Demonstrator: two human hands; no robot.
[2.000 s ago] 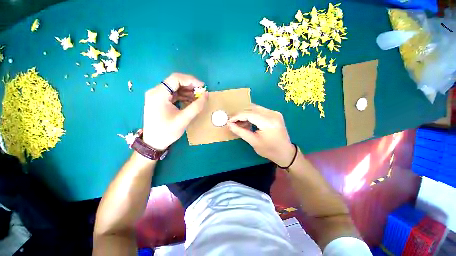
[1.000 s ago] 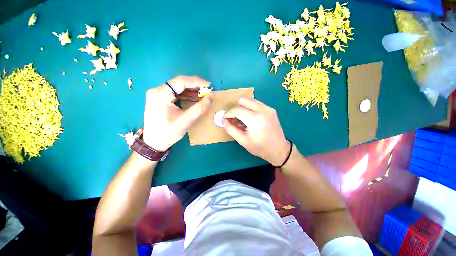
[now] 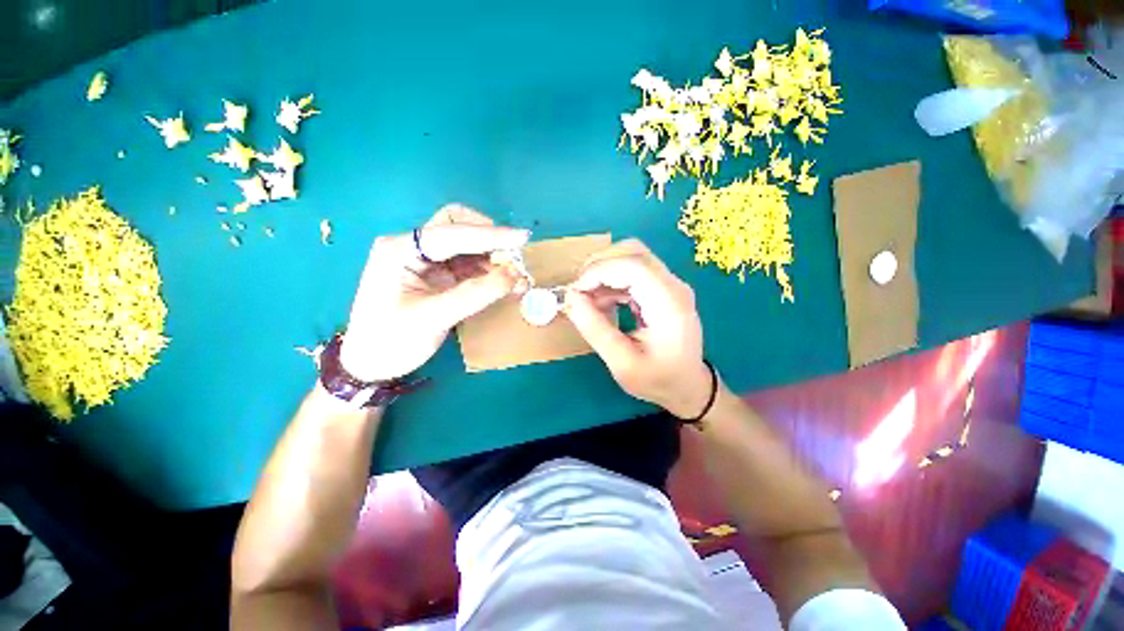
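Note:
My left hand [image 3: 425, 296] holds a small whitish-yellow body part [image 3: 510, 261] between its fingertips, over the left part of the cardboard piece [image 3: 493, 346]. My right hand [image 3: 641, 323] has its thumb and finger pinched at the right edge of the white glue dab [image 3: 539, 307]. A tiny light sliver shows at its fingertips; its shape is too small to make out. The fingertips of both hands are close together, on either side of the dab.
A large yellow heap [image 3: 86, 302] lies at left, a few pointed bodies [image 3: 281, 157] upper left. Spread bodies [image 3: 740, 99] lie above a small heap [image 3: 740, 224]. Cardboard strip [image 3: 878, 222], whitish bottle [image 3: 955, 112], plastic bag [image 3: 1060, 148] and blue bin [image 3: 974, 12] are at right.
My left hand has turned and lowered the body part towards the dab. My right fingertips went onto the dab, then drew back to its right edge. The view has shifted slightly.

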